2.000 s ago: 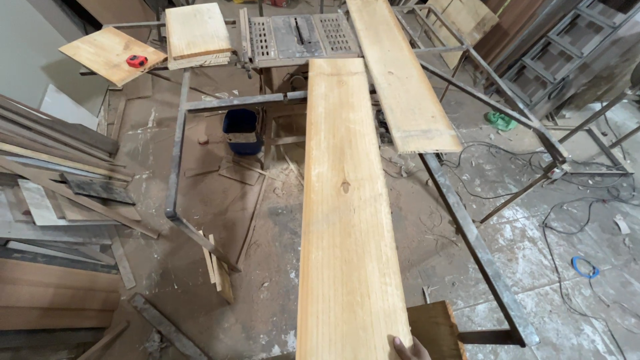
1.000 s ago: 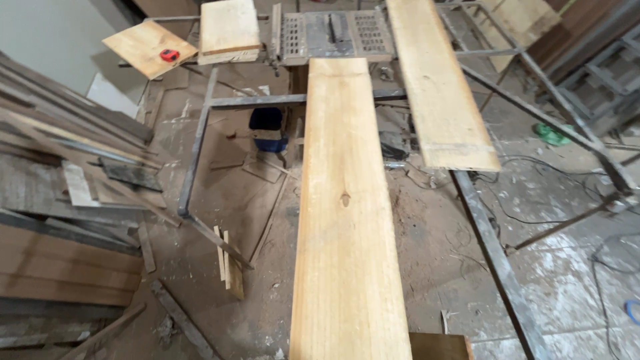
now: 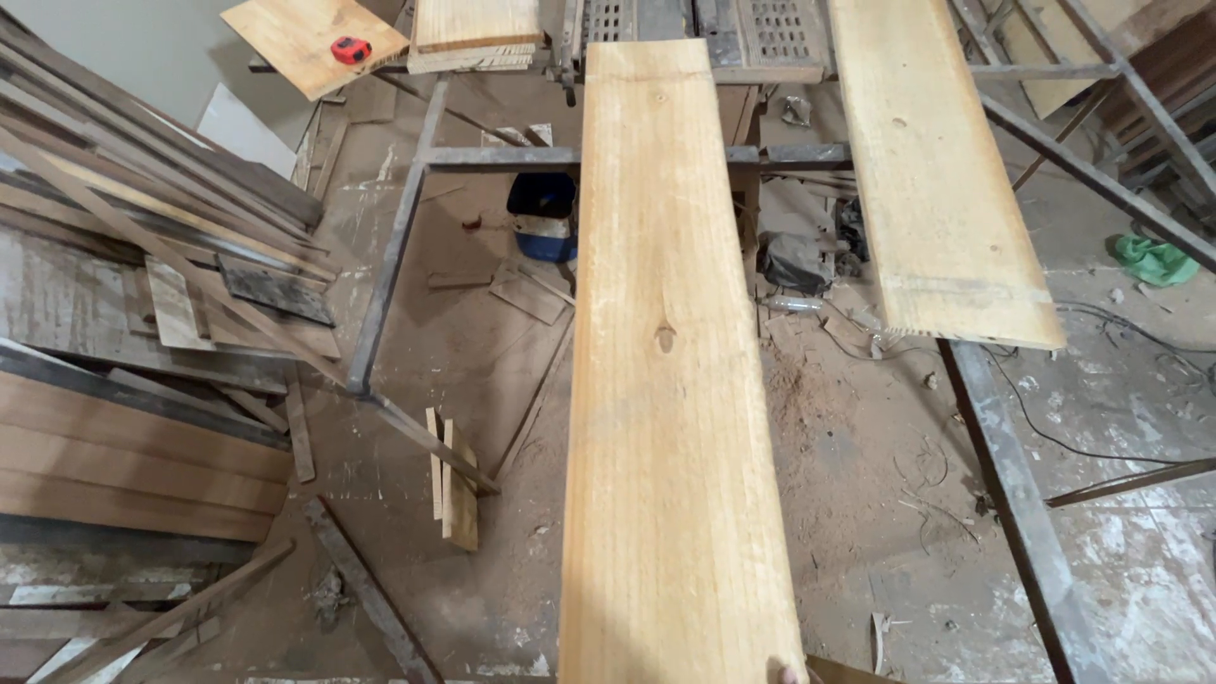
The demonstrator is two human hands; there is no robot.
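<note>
A long wooden board (image 3: 670, 361) runs from the bottom edge up the middle of the view, its far end just short of the slotted metal table of a saw (image 3: 722, 38). At the board's lower right edge only a fingertip of my right hand (image 3: 790, 674) shows; the rest of that hand is out of frame, so its grip cannot be made out. My left hand is not in view. A second board (image 3: 940, 180) lies to the right on the metal frame. Short boards (image 3: 475, 38) and a panel bearing a red tape measure (image 3: 351, 49) are at upper left.
A metal frame (image 3: 385, 275) with bars stands around the long board. Under it are a blue bucket (image 3: 543, 218), offcuts (image 3: 456, 484) and sawdust on the floor. Stacked planks (image 3: 123, 408) fill the left side. Cables and a green plastic bag (image 3: 1156, 259) lie at right.
The view has shifted, with the saw table now nearer the top edge. More of my right hand's fingers showed at the board's lower edge two seconds ago; now only a fingertip does.
</note>
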